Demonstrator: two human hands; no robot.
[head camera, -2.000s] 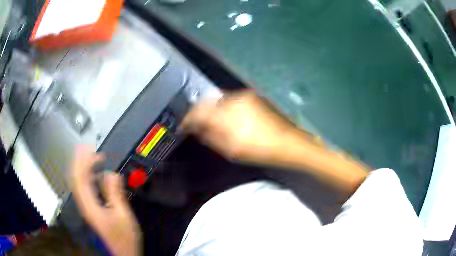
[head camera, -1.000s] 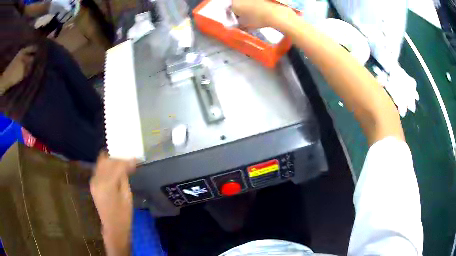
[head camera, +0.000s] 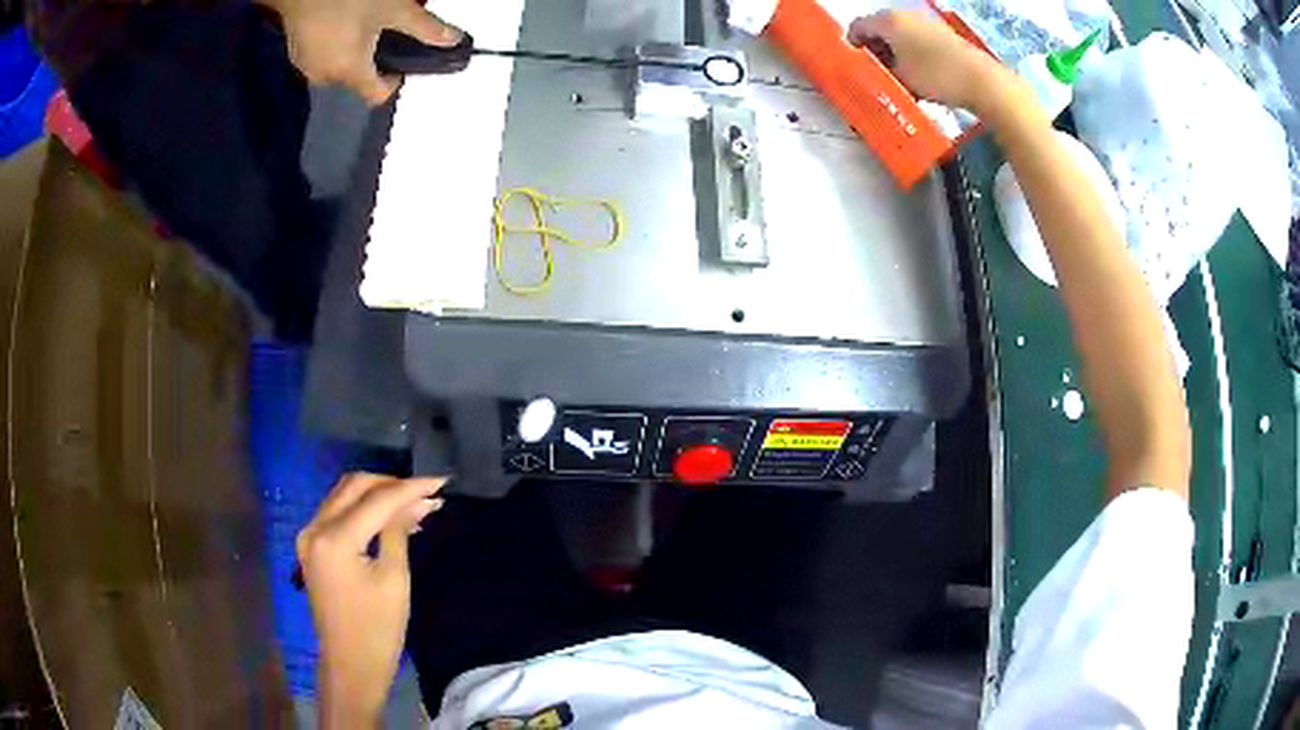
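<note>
My left hand (head camera: 368, 535) is pinched at the left front of the machine. A white oval head (head camera: 538, 419) lies over the panel just beyond its fingertips; its stem is hard to see against the dark. My right hand (head camera: 912, 54) reaches into the orange-red box (head camera: 870, 100), fingertips partly hidden. Another person's hand (head camera: 342, 36) holds a black-handled rod (head camera: 425, 53). The rod's thin shaft reaches right, with its ring end (head camera: 724, 69) over the silvery fixture (head camera: 670, 97). The slotted clamp bar (head camera: 740, 214) stands in front of the fixture.
A yellow rubber band (head camera: 525, 235) and white ridged strip (head camera: 442, 171) lie on the base plate (head camera: 642, 292). The panel has a red button (head camera: 703, 462). A green-tipped bottle (head camera: 1052, 79), plastic bags and small white bits are on the green bench (head camera: 1027, 471). Cardboard (head camera: 129, 371) is at left.
The view has turned and shifted. My right hand went from above the panel to the box and stays there. The other person's rod now lies over the fixture. The white head has moved along with my left hand.
</note>
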